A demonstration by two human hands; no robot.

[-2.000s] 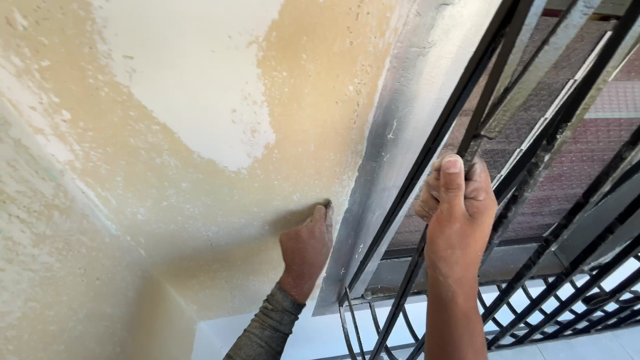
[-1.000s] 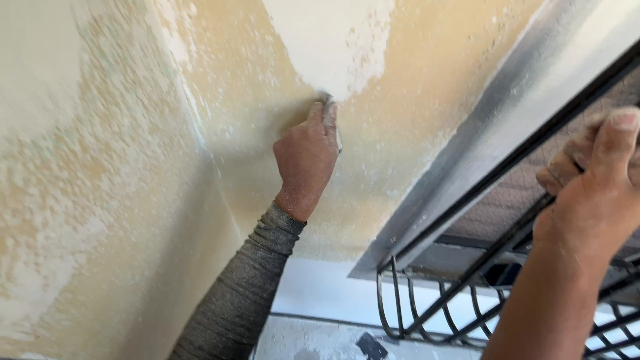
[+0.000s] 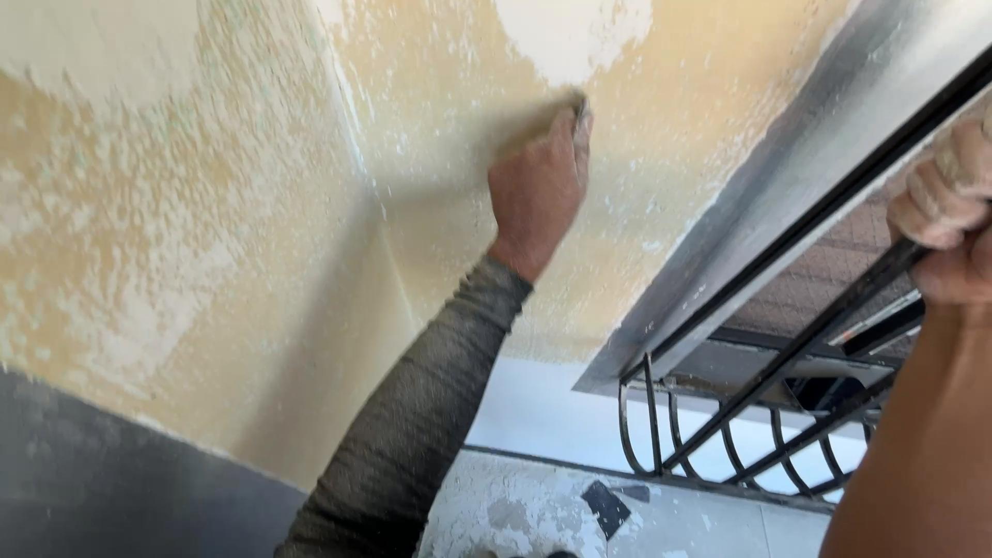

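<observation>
My left hand (image 3: 539,194), in a dark grey sleeve, presses its fingertips toward the patchy yellow and white wall (image 3: 480,93), just below a bare white patch. Its fingers are closed around something small and dark at their tips, mostly hidden; I cannot tell what it is. At the right edge, my right hand (image 3: 949,201) is wrapped around a black metal bar (image 3: 837,325) of a window grille. That hand is partly cut off by the frame.
A grey band (image 3: 697,256) borders the wall beside the grille. Curved black bars (image 3: 728,442) jut out at the grille's lower end. Below, the speckled floor (image 3: 504,496) bears a dark flat scrap (image 3: 606,508). A dark grey lower wall (image 3: 116,465) lies at left.
My left hand has moved from beside the grey band to below the white patch. My right hand stays on the grille. The view has shifted, showing more of the wall at left and the floor.
</observation>
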